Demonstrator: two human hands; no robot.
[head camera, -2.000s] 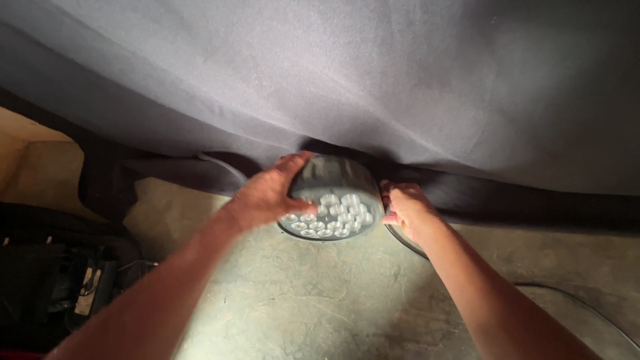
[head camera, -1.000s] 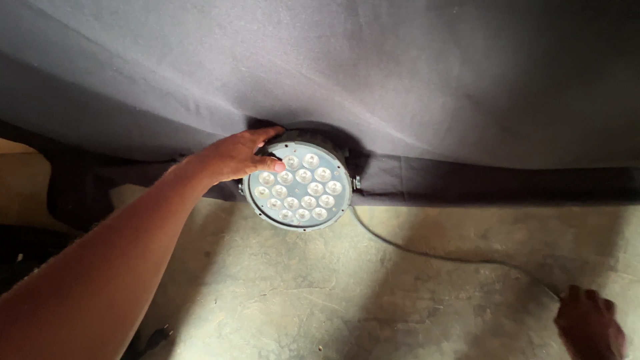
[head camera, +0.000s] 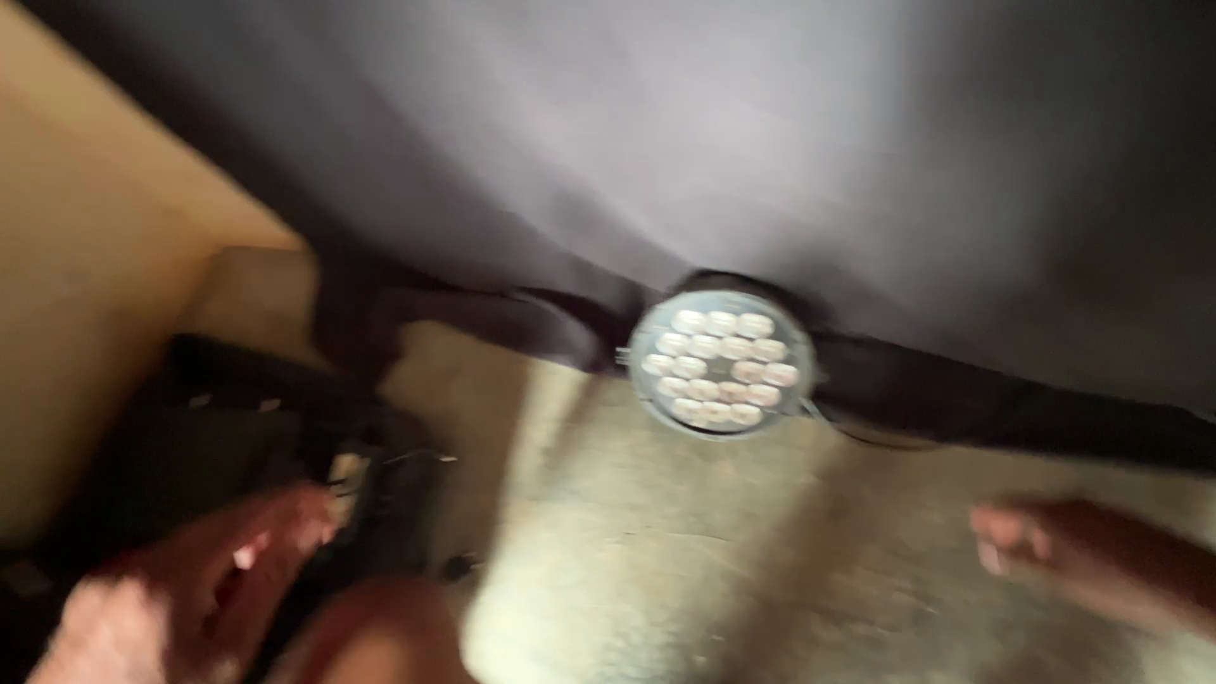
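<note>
A round LED stage light (head camera: 719, 370) stands on the concrete floor against the hem of a dark curtain (head camera: 760, 171), its face of several lenses turned up toward me. A thin cable (head camera: 869, 439) runs from its right side along the hem. At the lower left, my left hand (head camera: 209, 570) is blurred above a dark bag or case and touches nothing that I can make out; whether it holds anything is unclear. My right hand (head camera: 1026, 541) is over the floor to the right of the light, fingers curled and blurred, with no cable plainly visible in it.
A dark open bag or case (head camera: 237, 427) with small items in it lies at the left, beside a tan wall (head camera: 85, 237). A rounded skin-toned shape, likely my knee, shows at the bottom edge. The concrete floor (head camera: 646, 570) spreads in front of the curtain.
My left hand has let go of the stage light and moved left and down, toward the dark case. The cable now lies nearer the curtain hem. The view has swung left.
</note>
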